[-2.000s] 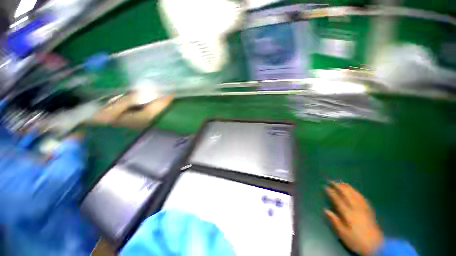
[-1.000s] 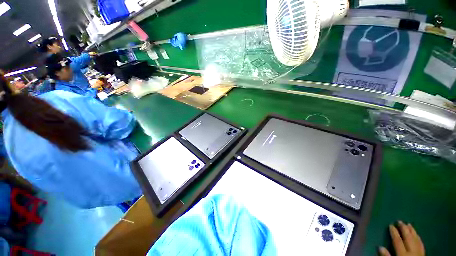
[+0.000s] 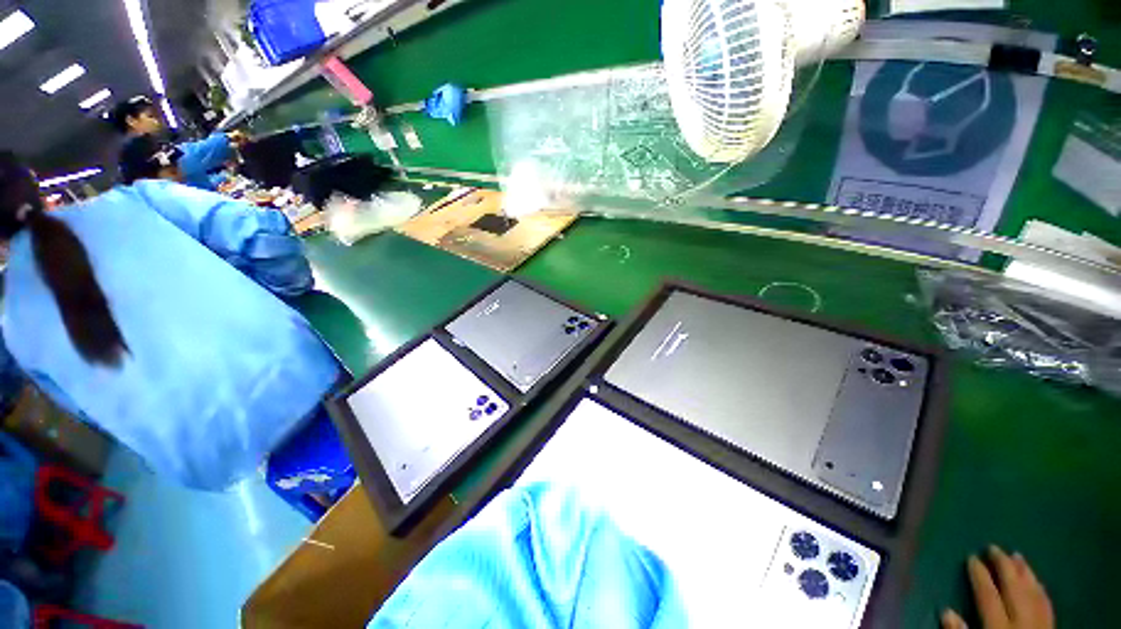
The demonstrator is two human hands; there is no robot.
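Note:
A near black foam tray (image 3: 916, 516) holds two tablets on the green bench. The grey tablet (image 3: 762, 381) lies in its far pocket, camera rings at the right. The near tablet (image 3: 639, 492) looks white under glare and is partly covered by a blue sleeve (image 3: 541, 565). My left hand is hidden or outside the picture. My right hand (image 3: 1014, 596) is cut off by the bottom edge at the lower right, fingers apart on the mat, right of the tray, with nothing seen in it. A second foam tray (image 3: 396, 506) with two tablets lies to the left.
A white fan (image 3: 728, 76) hangs above the bench. A clear bag (image 3: 1020, 326) lies by the rail at right. A cardboard piece (image 3: 523, 240) lies behind the trays. A person in a blue smock (image 3: 172, 332) is at left, others farther back. A poster (image 3: 928, 135) hangs behind.
Since the earliest frame the view has turned left and steadied, so the trays sit farther right. My right hand appears lower and more cut off. The person at left has shifted and leans differently.

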